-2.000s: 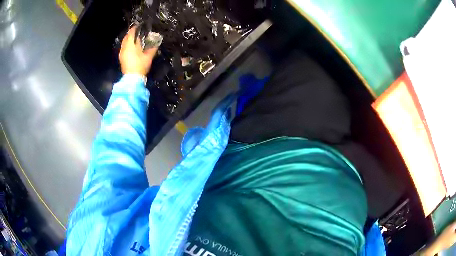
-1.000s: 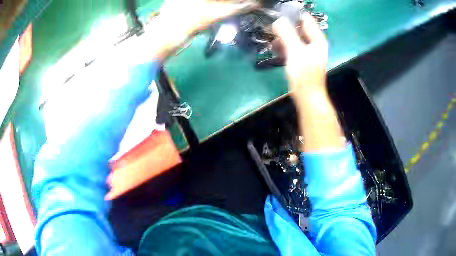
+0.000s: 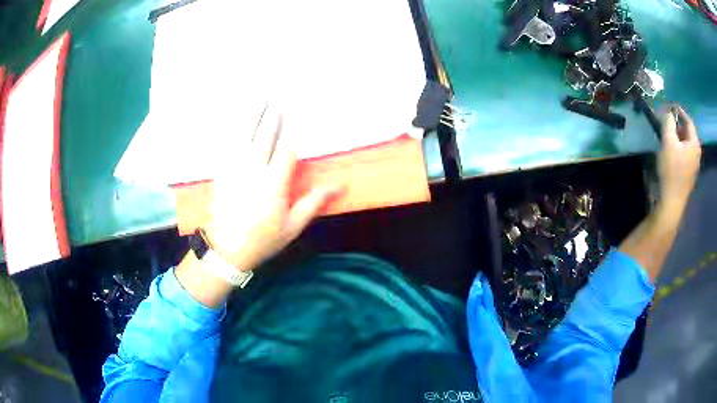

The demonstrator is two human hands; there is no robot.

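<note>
A white sheet (image 3: 346, 71), bright with glare, lies on an orange-red backing board (image 3: 369, 177) whose near edge shows. My left hand (image 3: 255, 197) lies flat over their near edge, fingers spread, thumb apart, holding nothing visible. A black binder clip (image 3: 432, 106) with silver handles is at the sheet's right edge; a dark bar (image 3: 174, 8) is at its far left corner. My right hand (image 3: 678, 149), at the far right, pinches the end of a black binder clip (image 3: 648, 118) beside the clip pile (image 3: 605, 55).
Black clip bins sit below the bench edge at right (image 3: 494, 236) and left (image 3: 75, 307). White sheets with red edges (image 3: 31, 157) lie at the left. A dark gap (image 3: 450, 153) splits the green bench (image 3: 503, 142). Something olive (image 3: 11, 311) shows at far left.
The view has swung from the left bin to the bench. Since one second ago, my left hand has moved from near the clip pile onto the sheet, and my right hand is at the pile's near right side.
</note>
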